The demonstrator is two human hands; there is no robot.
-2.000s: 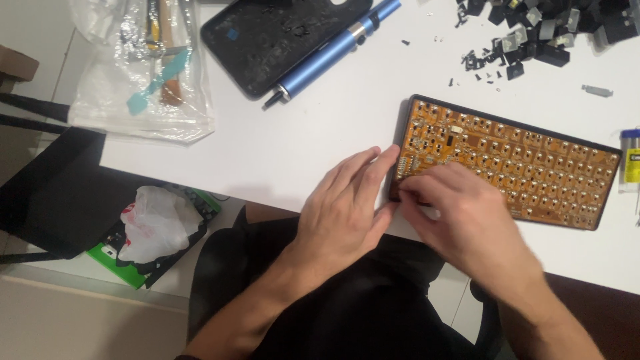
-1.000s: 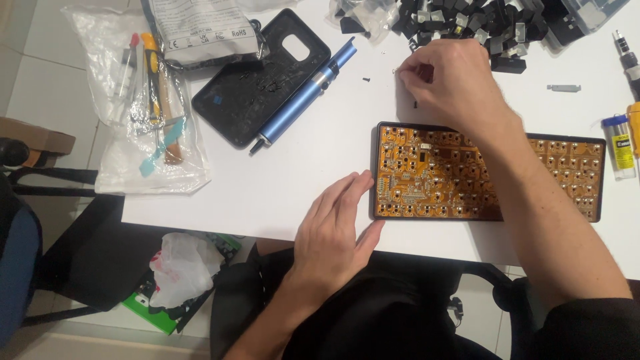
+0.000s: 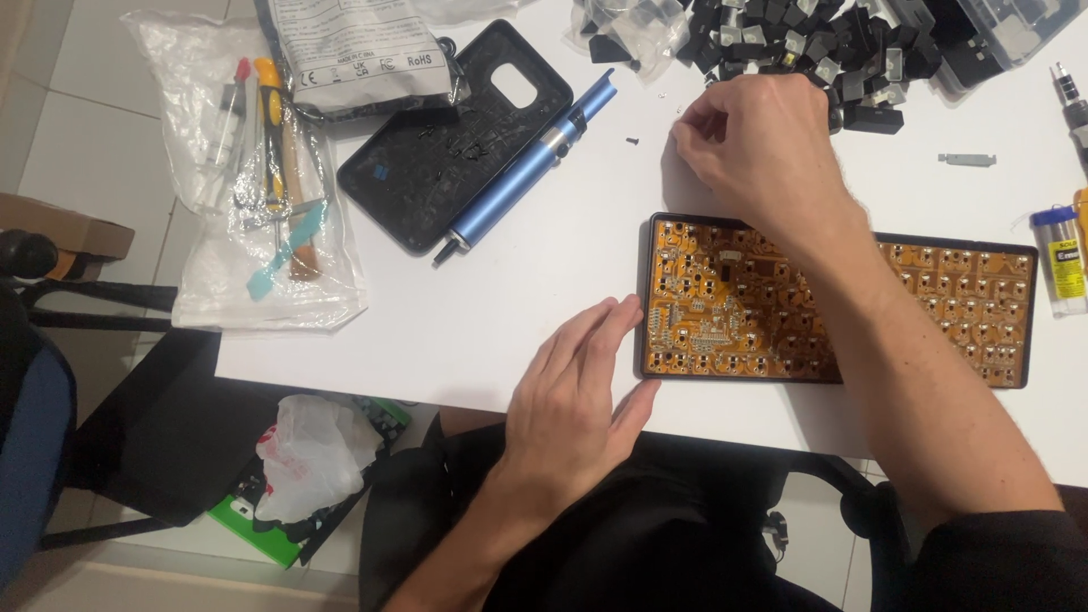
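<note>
A keyboard's orange circuit board (image 3: pixel 714 327) lies in a black case on the white table, components facing up. My left hand (image 3: pixel 578 395) rests flat at the case's left edge, its fingers apart and holding nothing. Beyond the case, my right hand (image 3: pixel 756 140) is lowered to the table beside the pile of black keycaps (image 3: pixel 816 51). Its thumb and index finger are close together; whether something small is between them cannot be told. A small dark screw (image 3: pixel 631 140) lies left of those fingertips. My right forearm crosses over the board and hides part of it.
A blue desoldering pump (image 3: pixel 518 183) lies against a black phone case (image 3: pixel 399 183) holding small screws. To the left is a plastic bag of tools (image 3: pixel 268 255). A grey metal piece (image 3: pixel 966 159) and a solder tube (image 3: pixel 1060 259) lie to the right. A chair stands beyond the table's left edge.
My right hand has moved from the board's lower left corner to the table beyond the board, near the keycaps. My left hand stays at the case's left edge. The view has shifted.
</note>
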